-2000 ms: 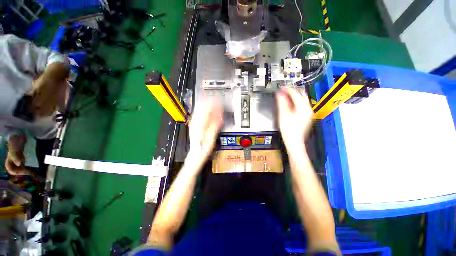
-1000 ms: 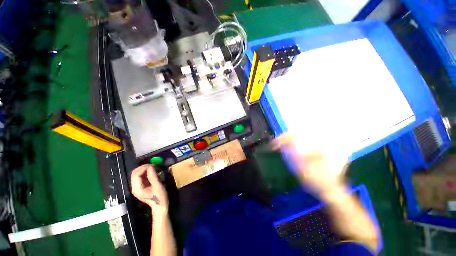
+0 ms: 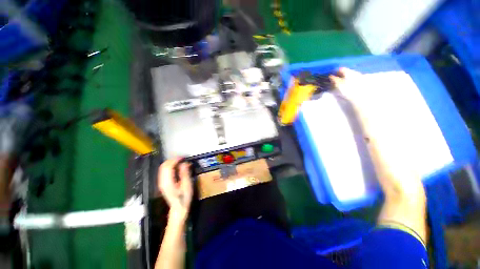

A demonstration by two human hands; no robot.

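Note:
The picture is blurred. My left hand [image 3: 176, 184] is at the front left corner of the machine's base plate [image 3: 184, 128], fingers bent and apart, with nothing seen in it. The left green button is not visible there. My right hand [image 3: 347, 86] reaches over the blue tote [image 3: 326, 192] to dark parts [image 3: 321, 82] at its far left corner. Whether its fingertips hold one cannot be told. The metal fixture [image 3: 218, 113] stands at the plate's centre; blur hides whether a part lies in it.
Yellow light curtain bars stand left [image 3: 123, 134] and right [image 3: 297, 102] of the plate. A red button [image 3: 227, 158] and a green button [image 3: 267, 147] are on the front panel, above a cardboard strip [image 3: 237, 178]. A white liner [image 3: 410, 115] lies in the tote. A green belt is at left.
My right hand has moved from the tote's near left side up to its far left corner. My left hand stays by the machine's front left corner. The view has shifted.

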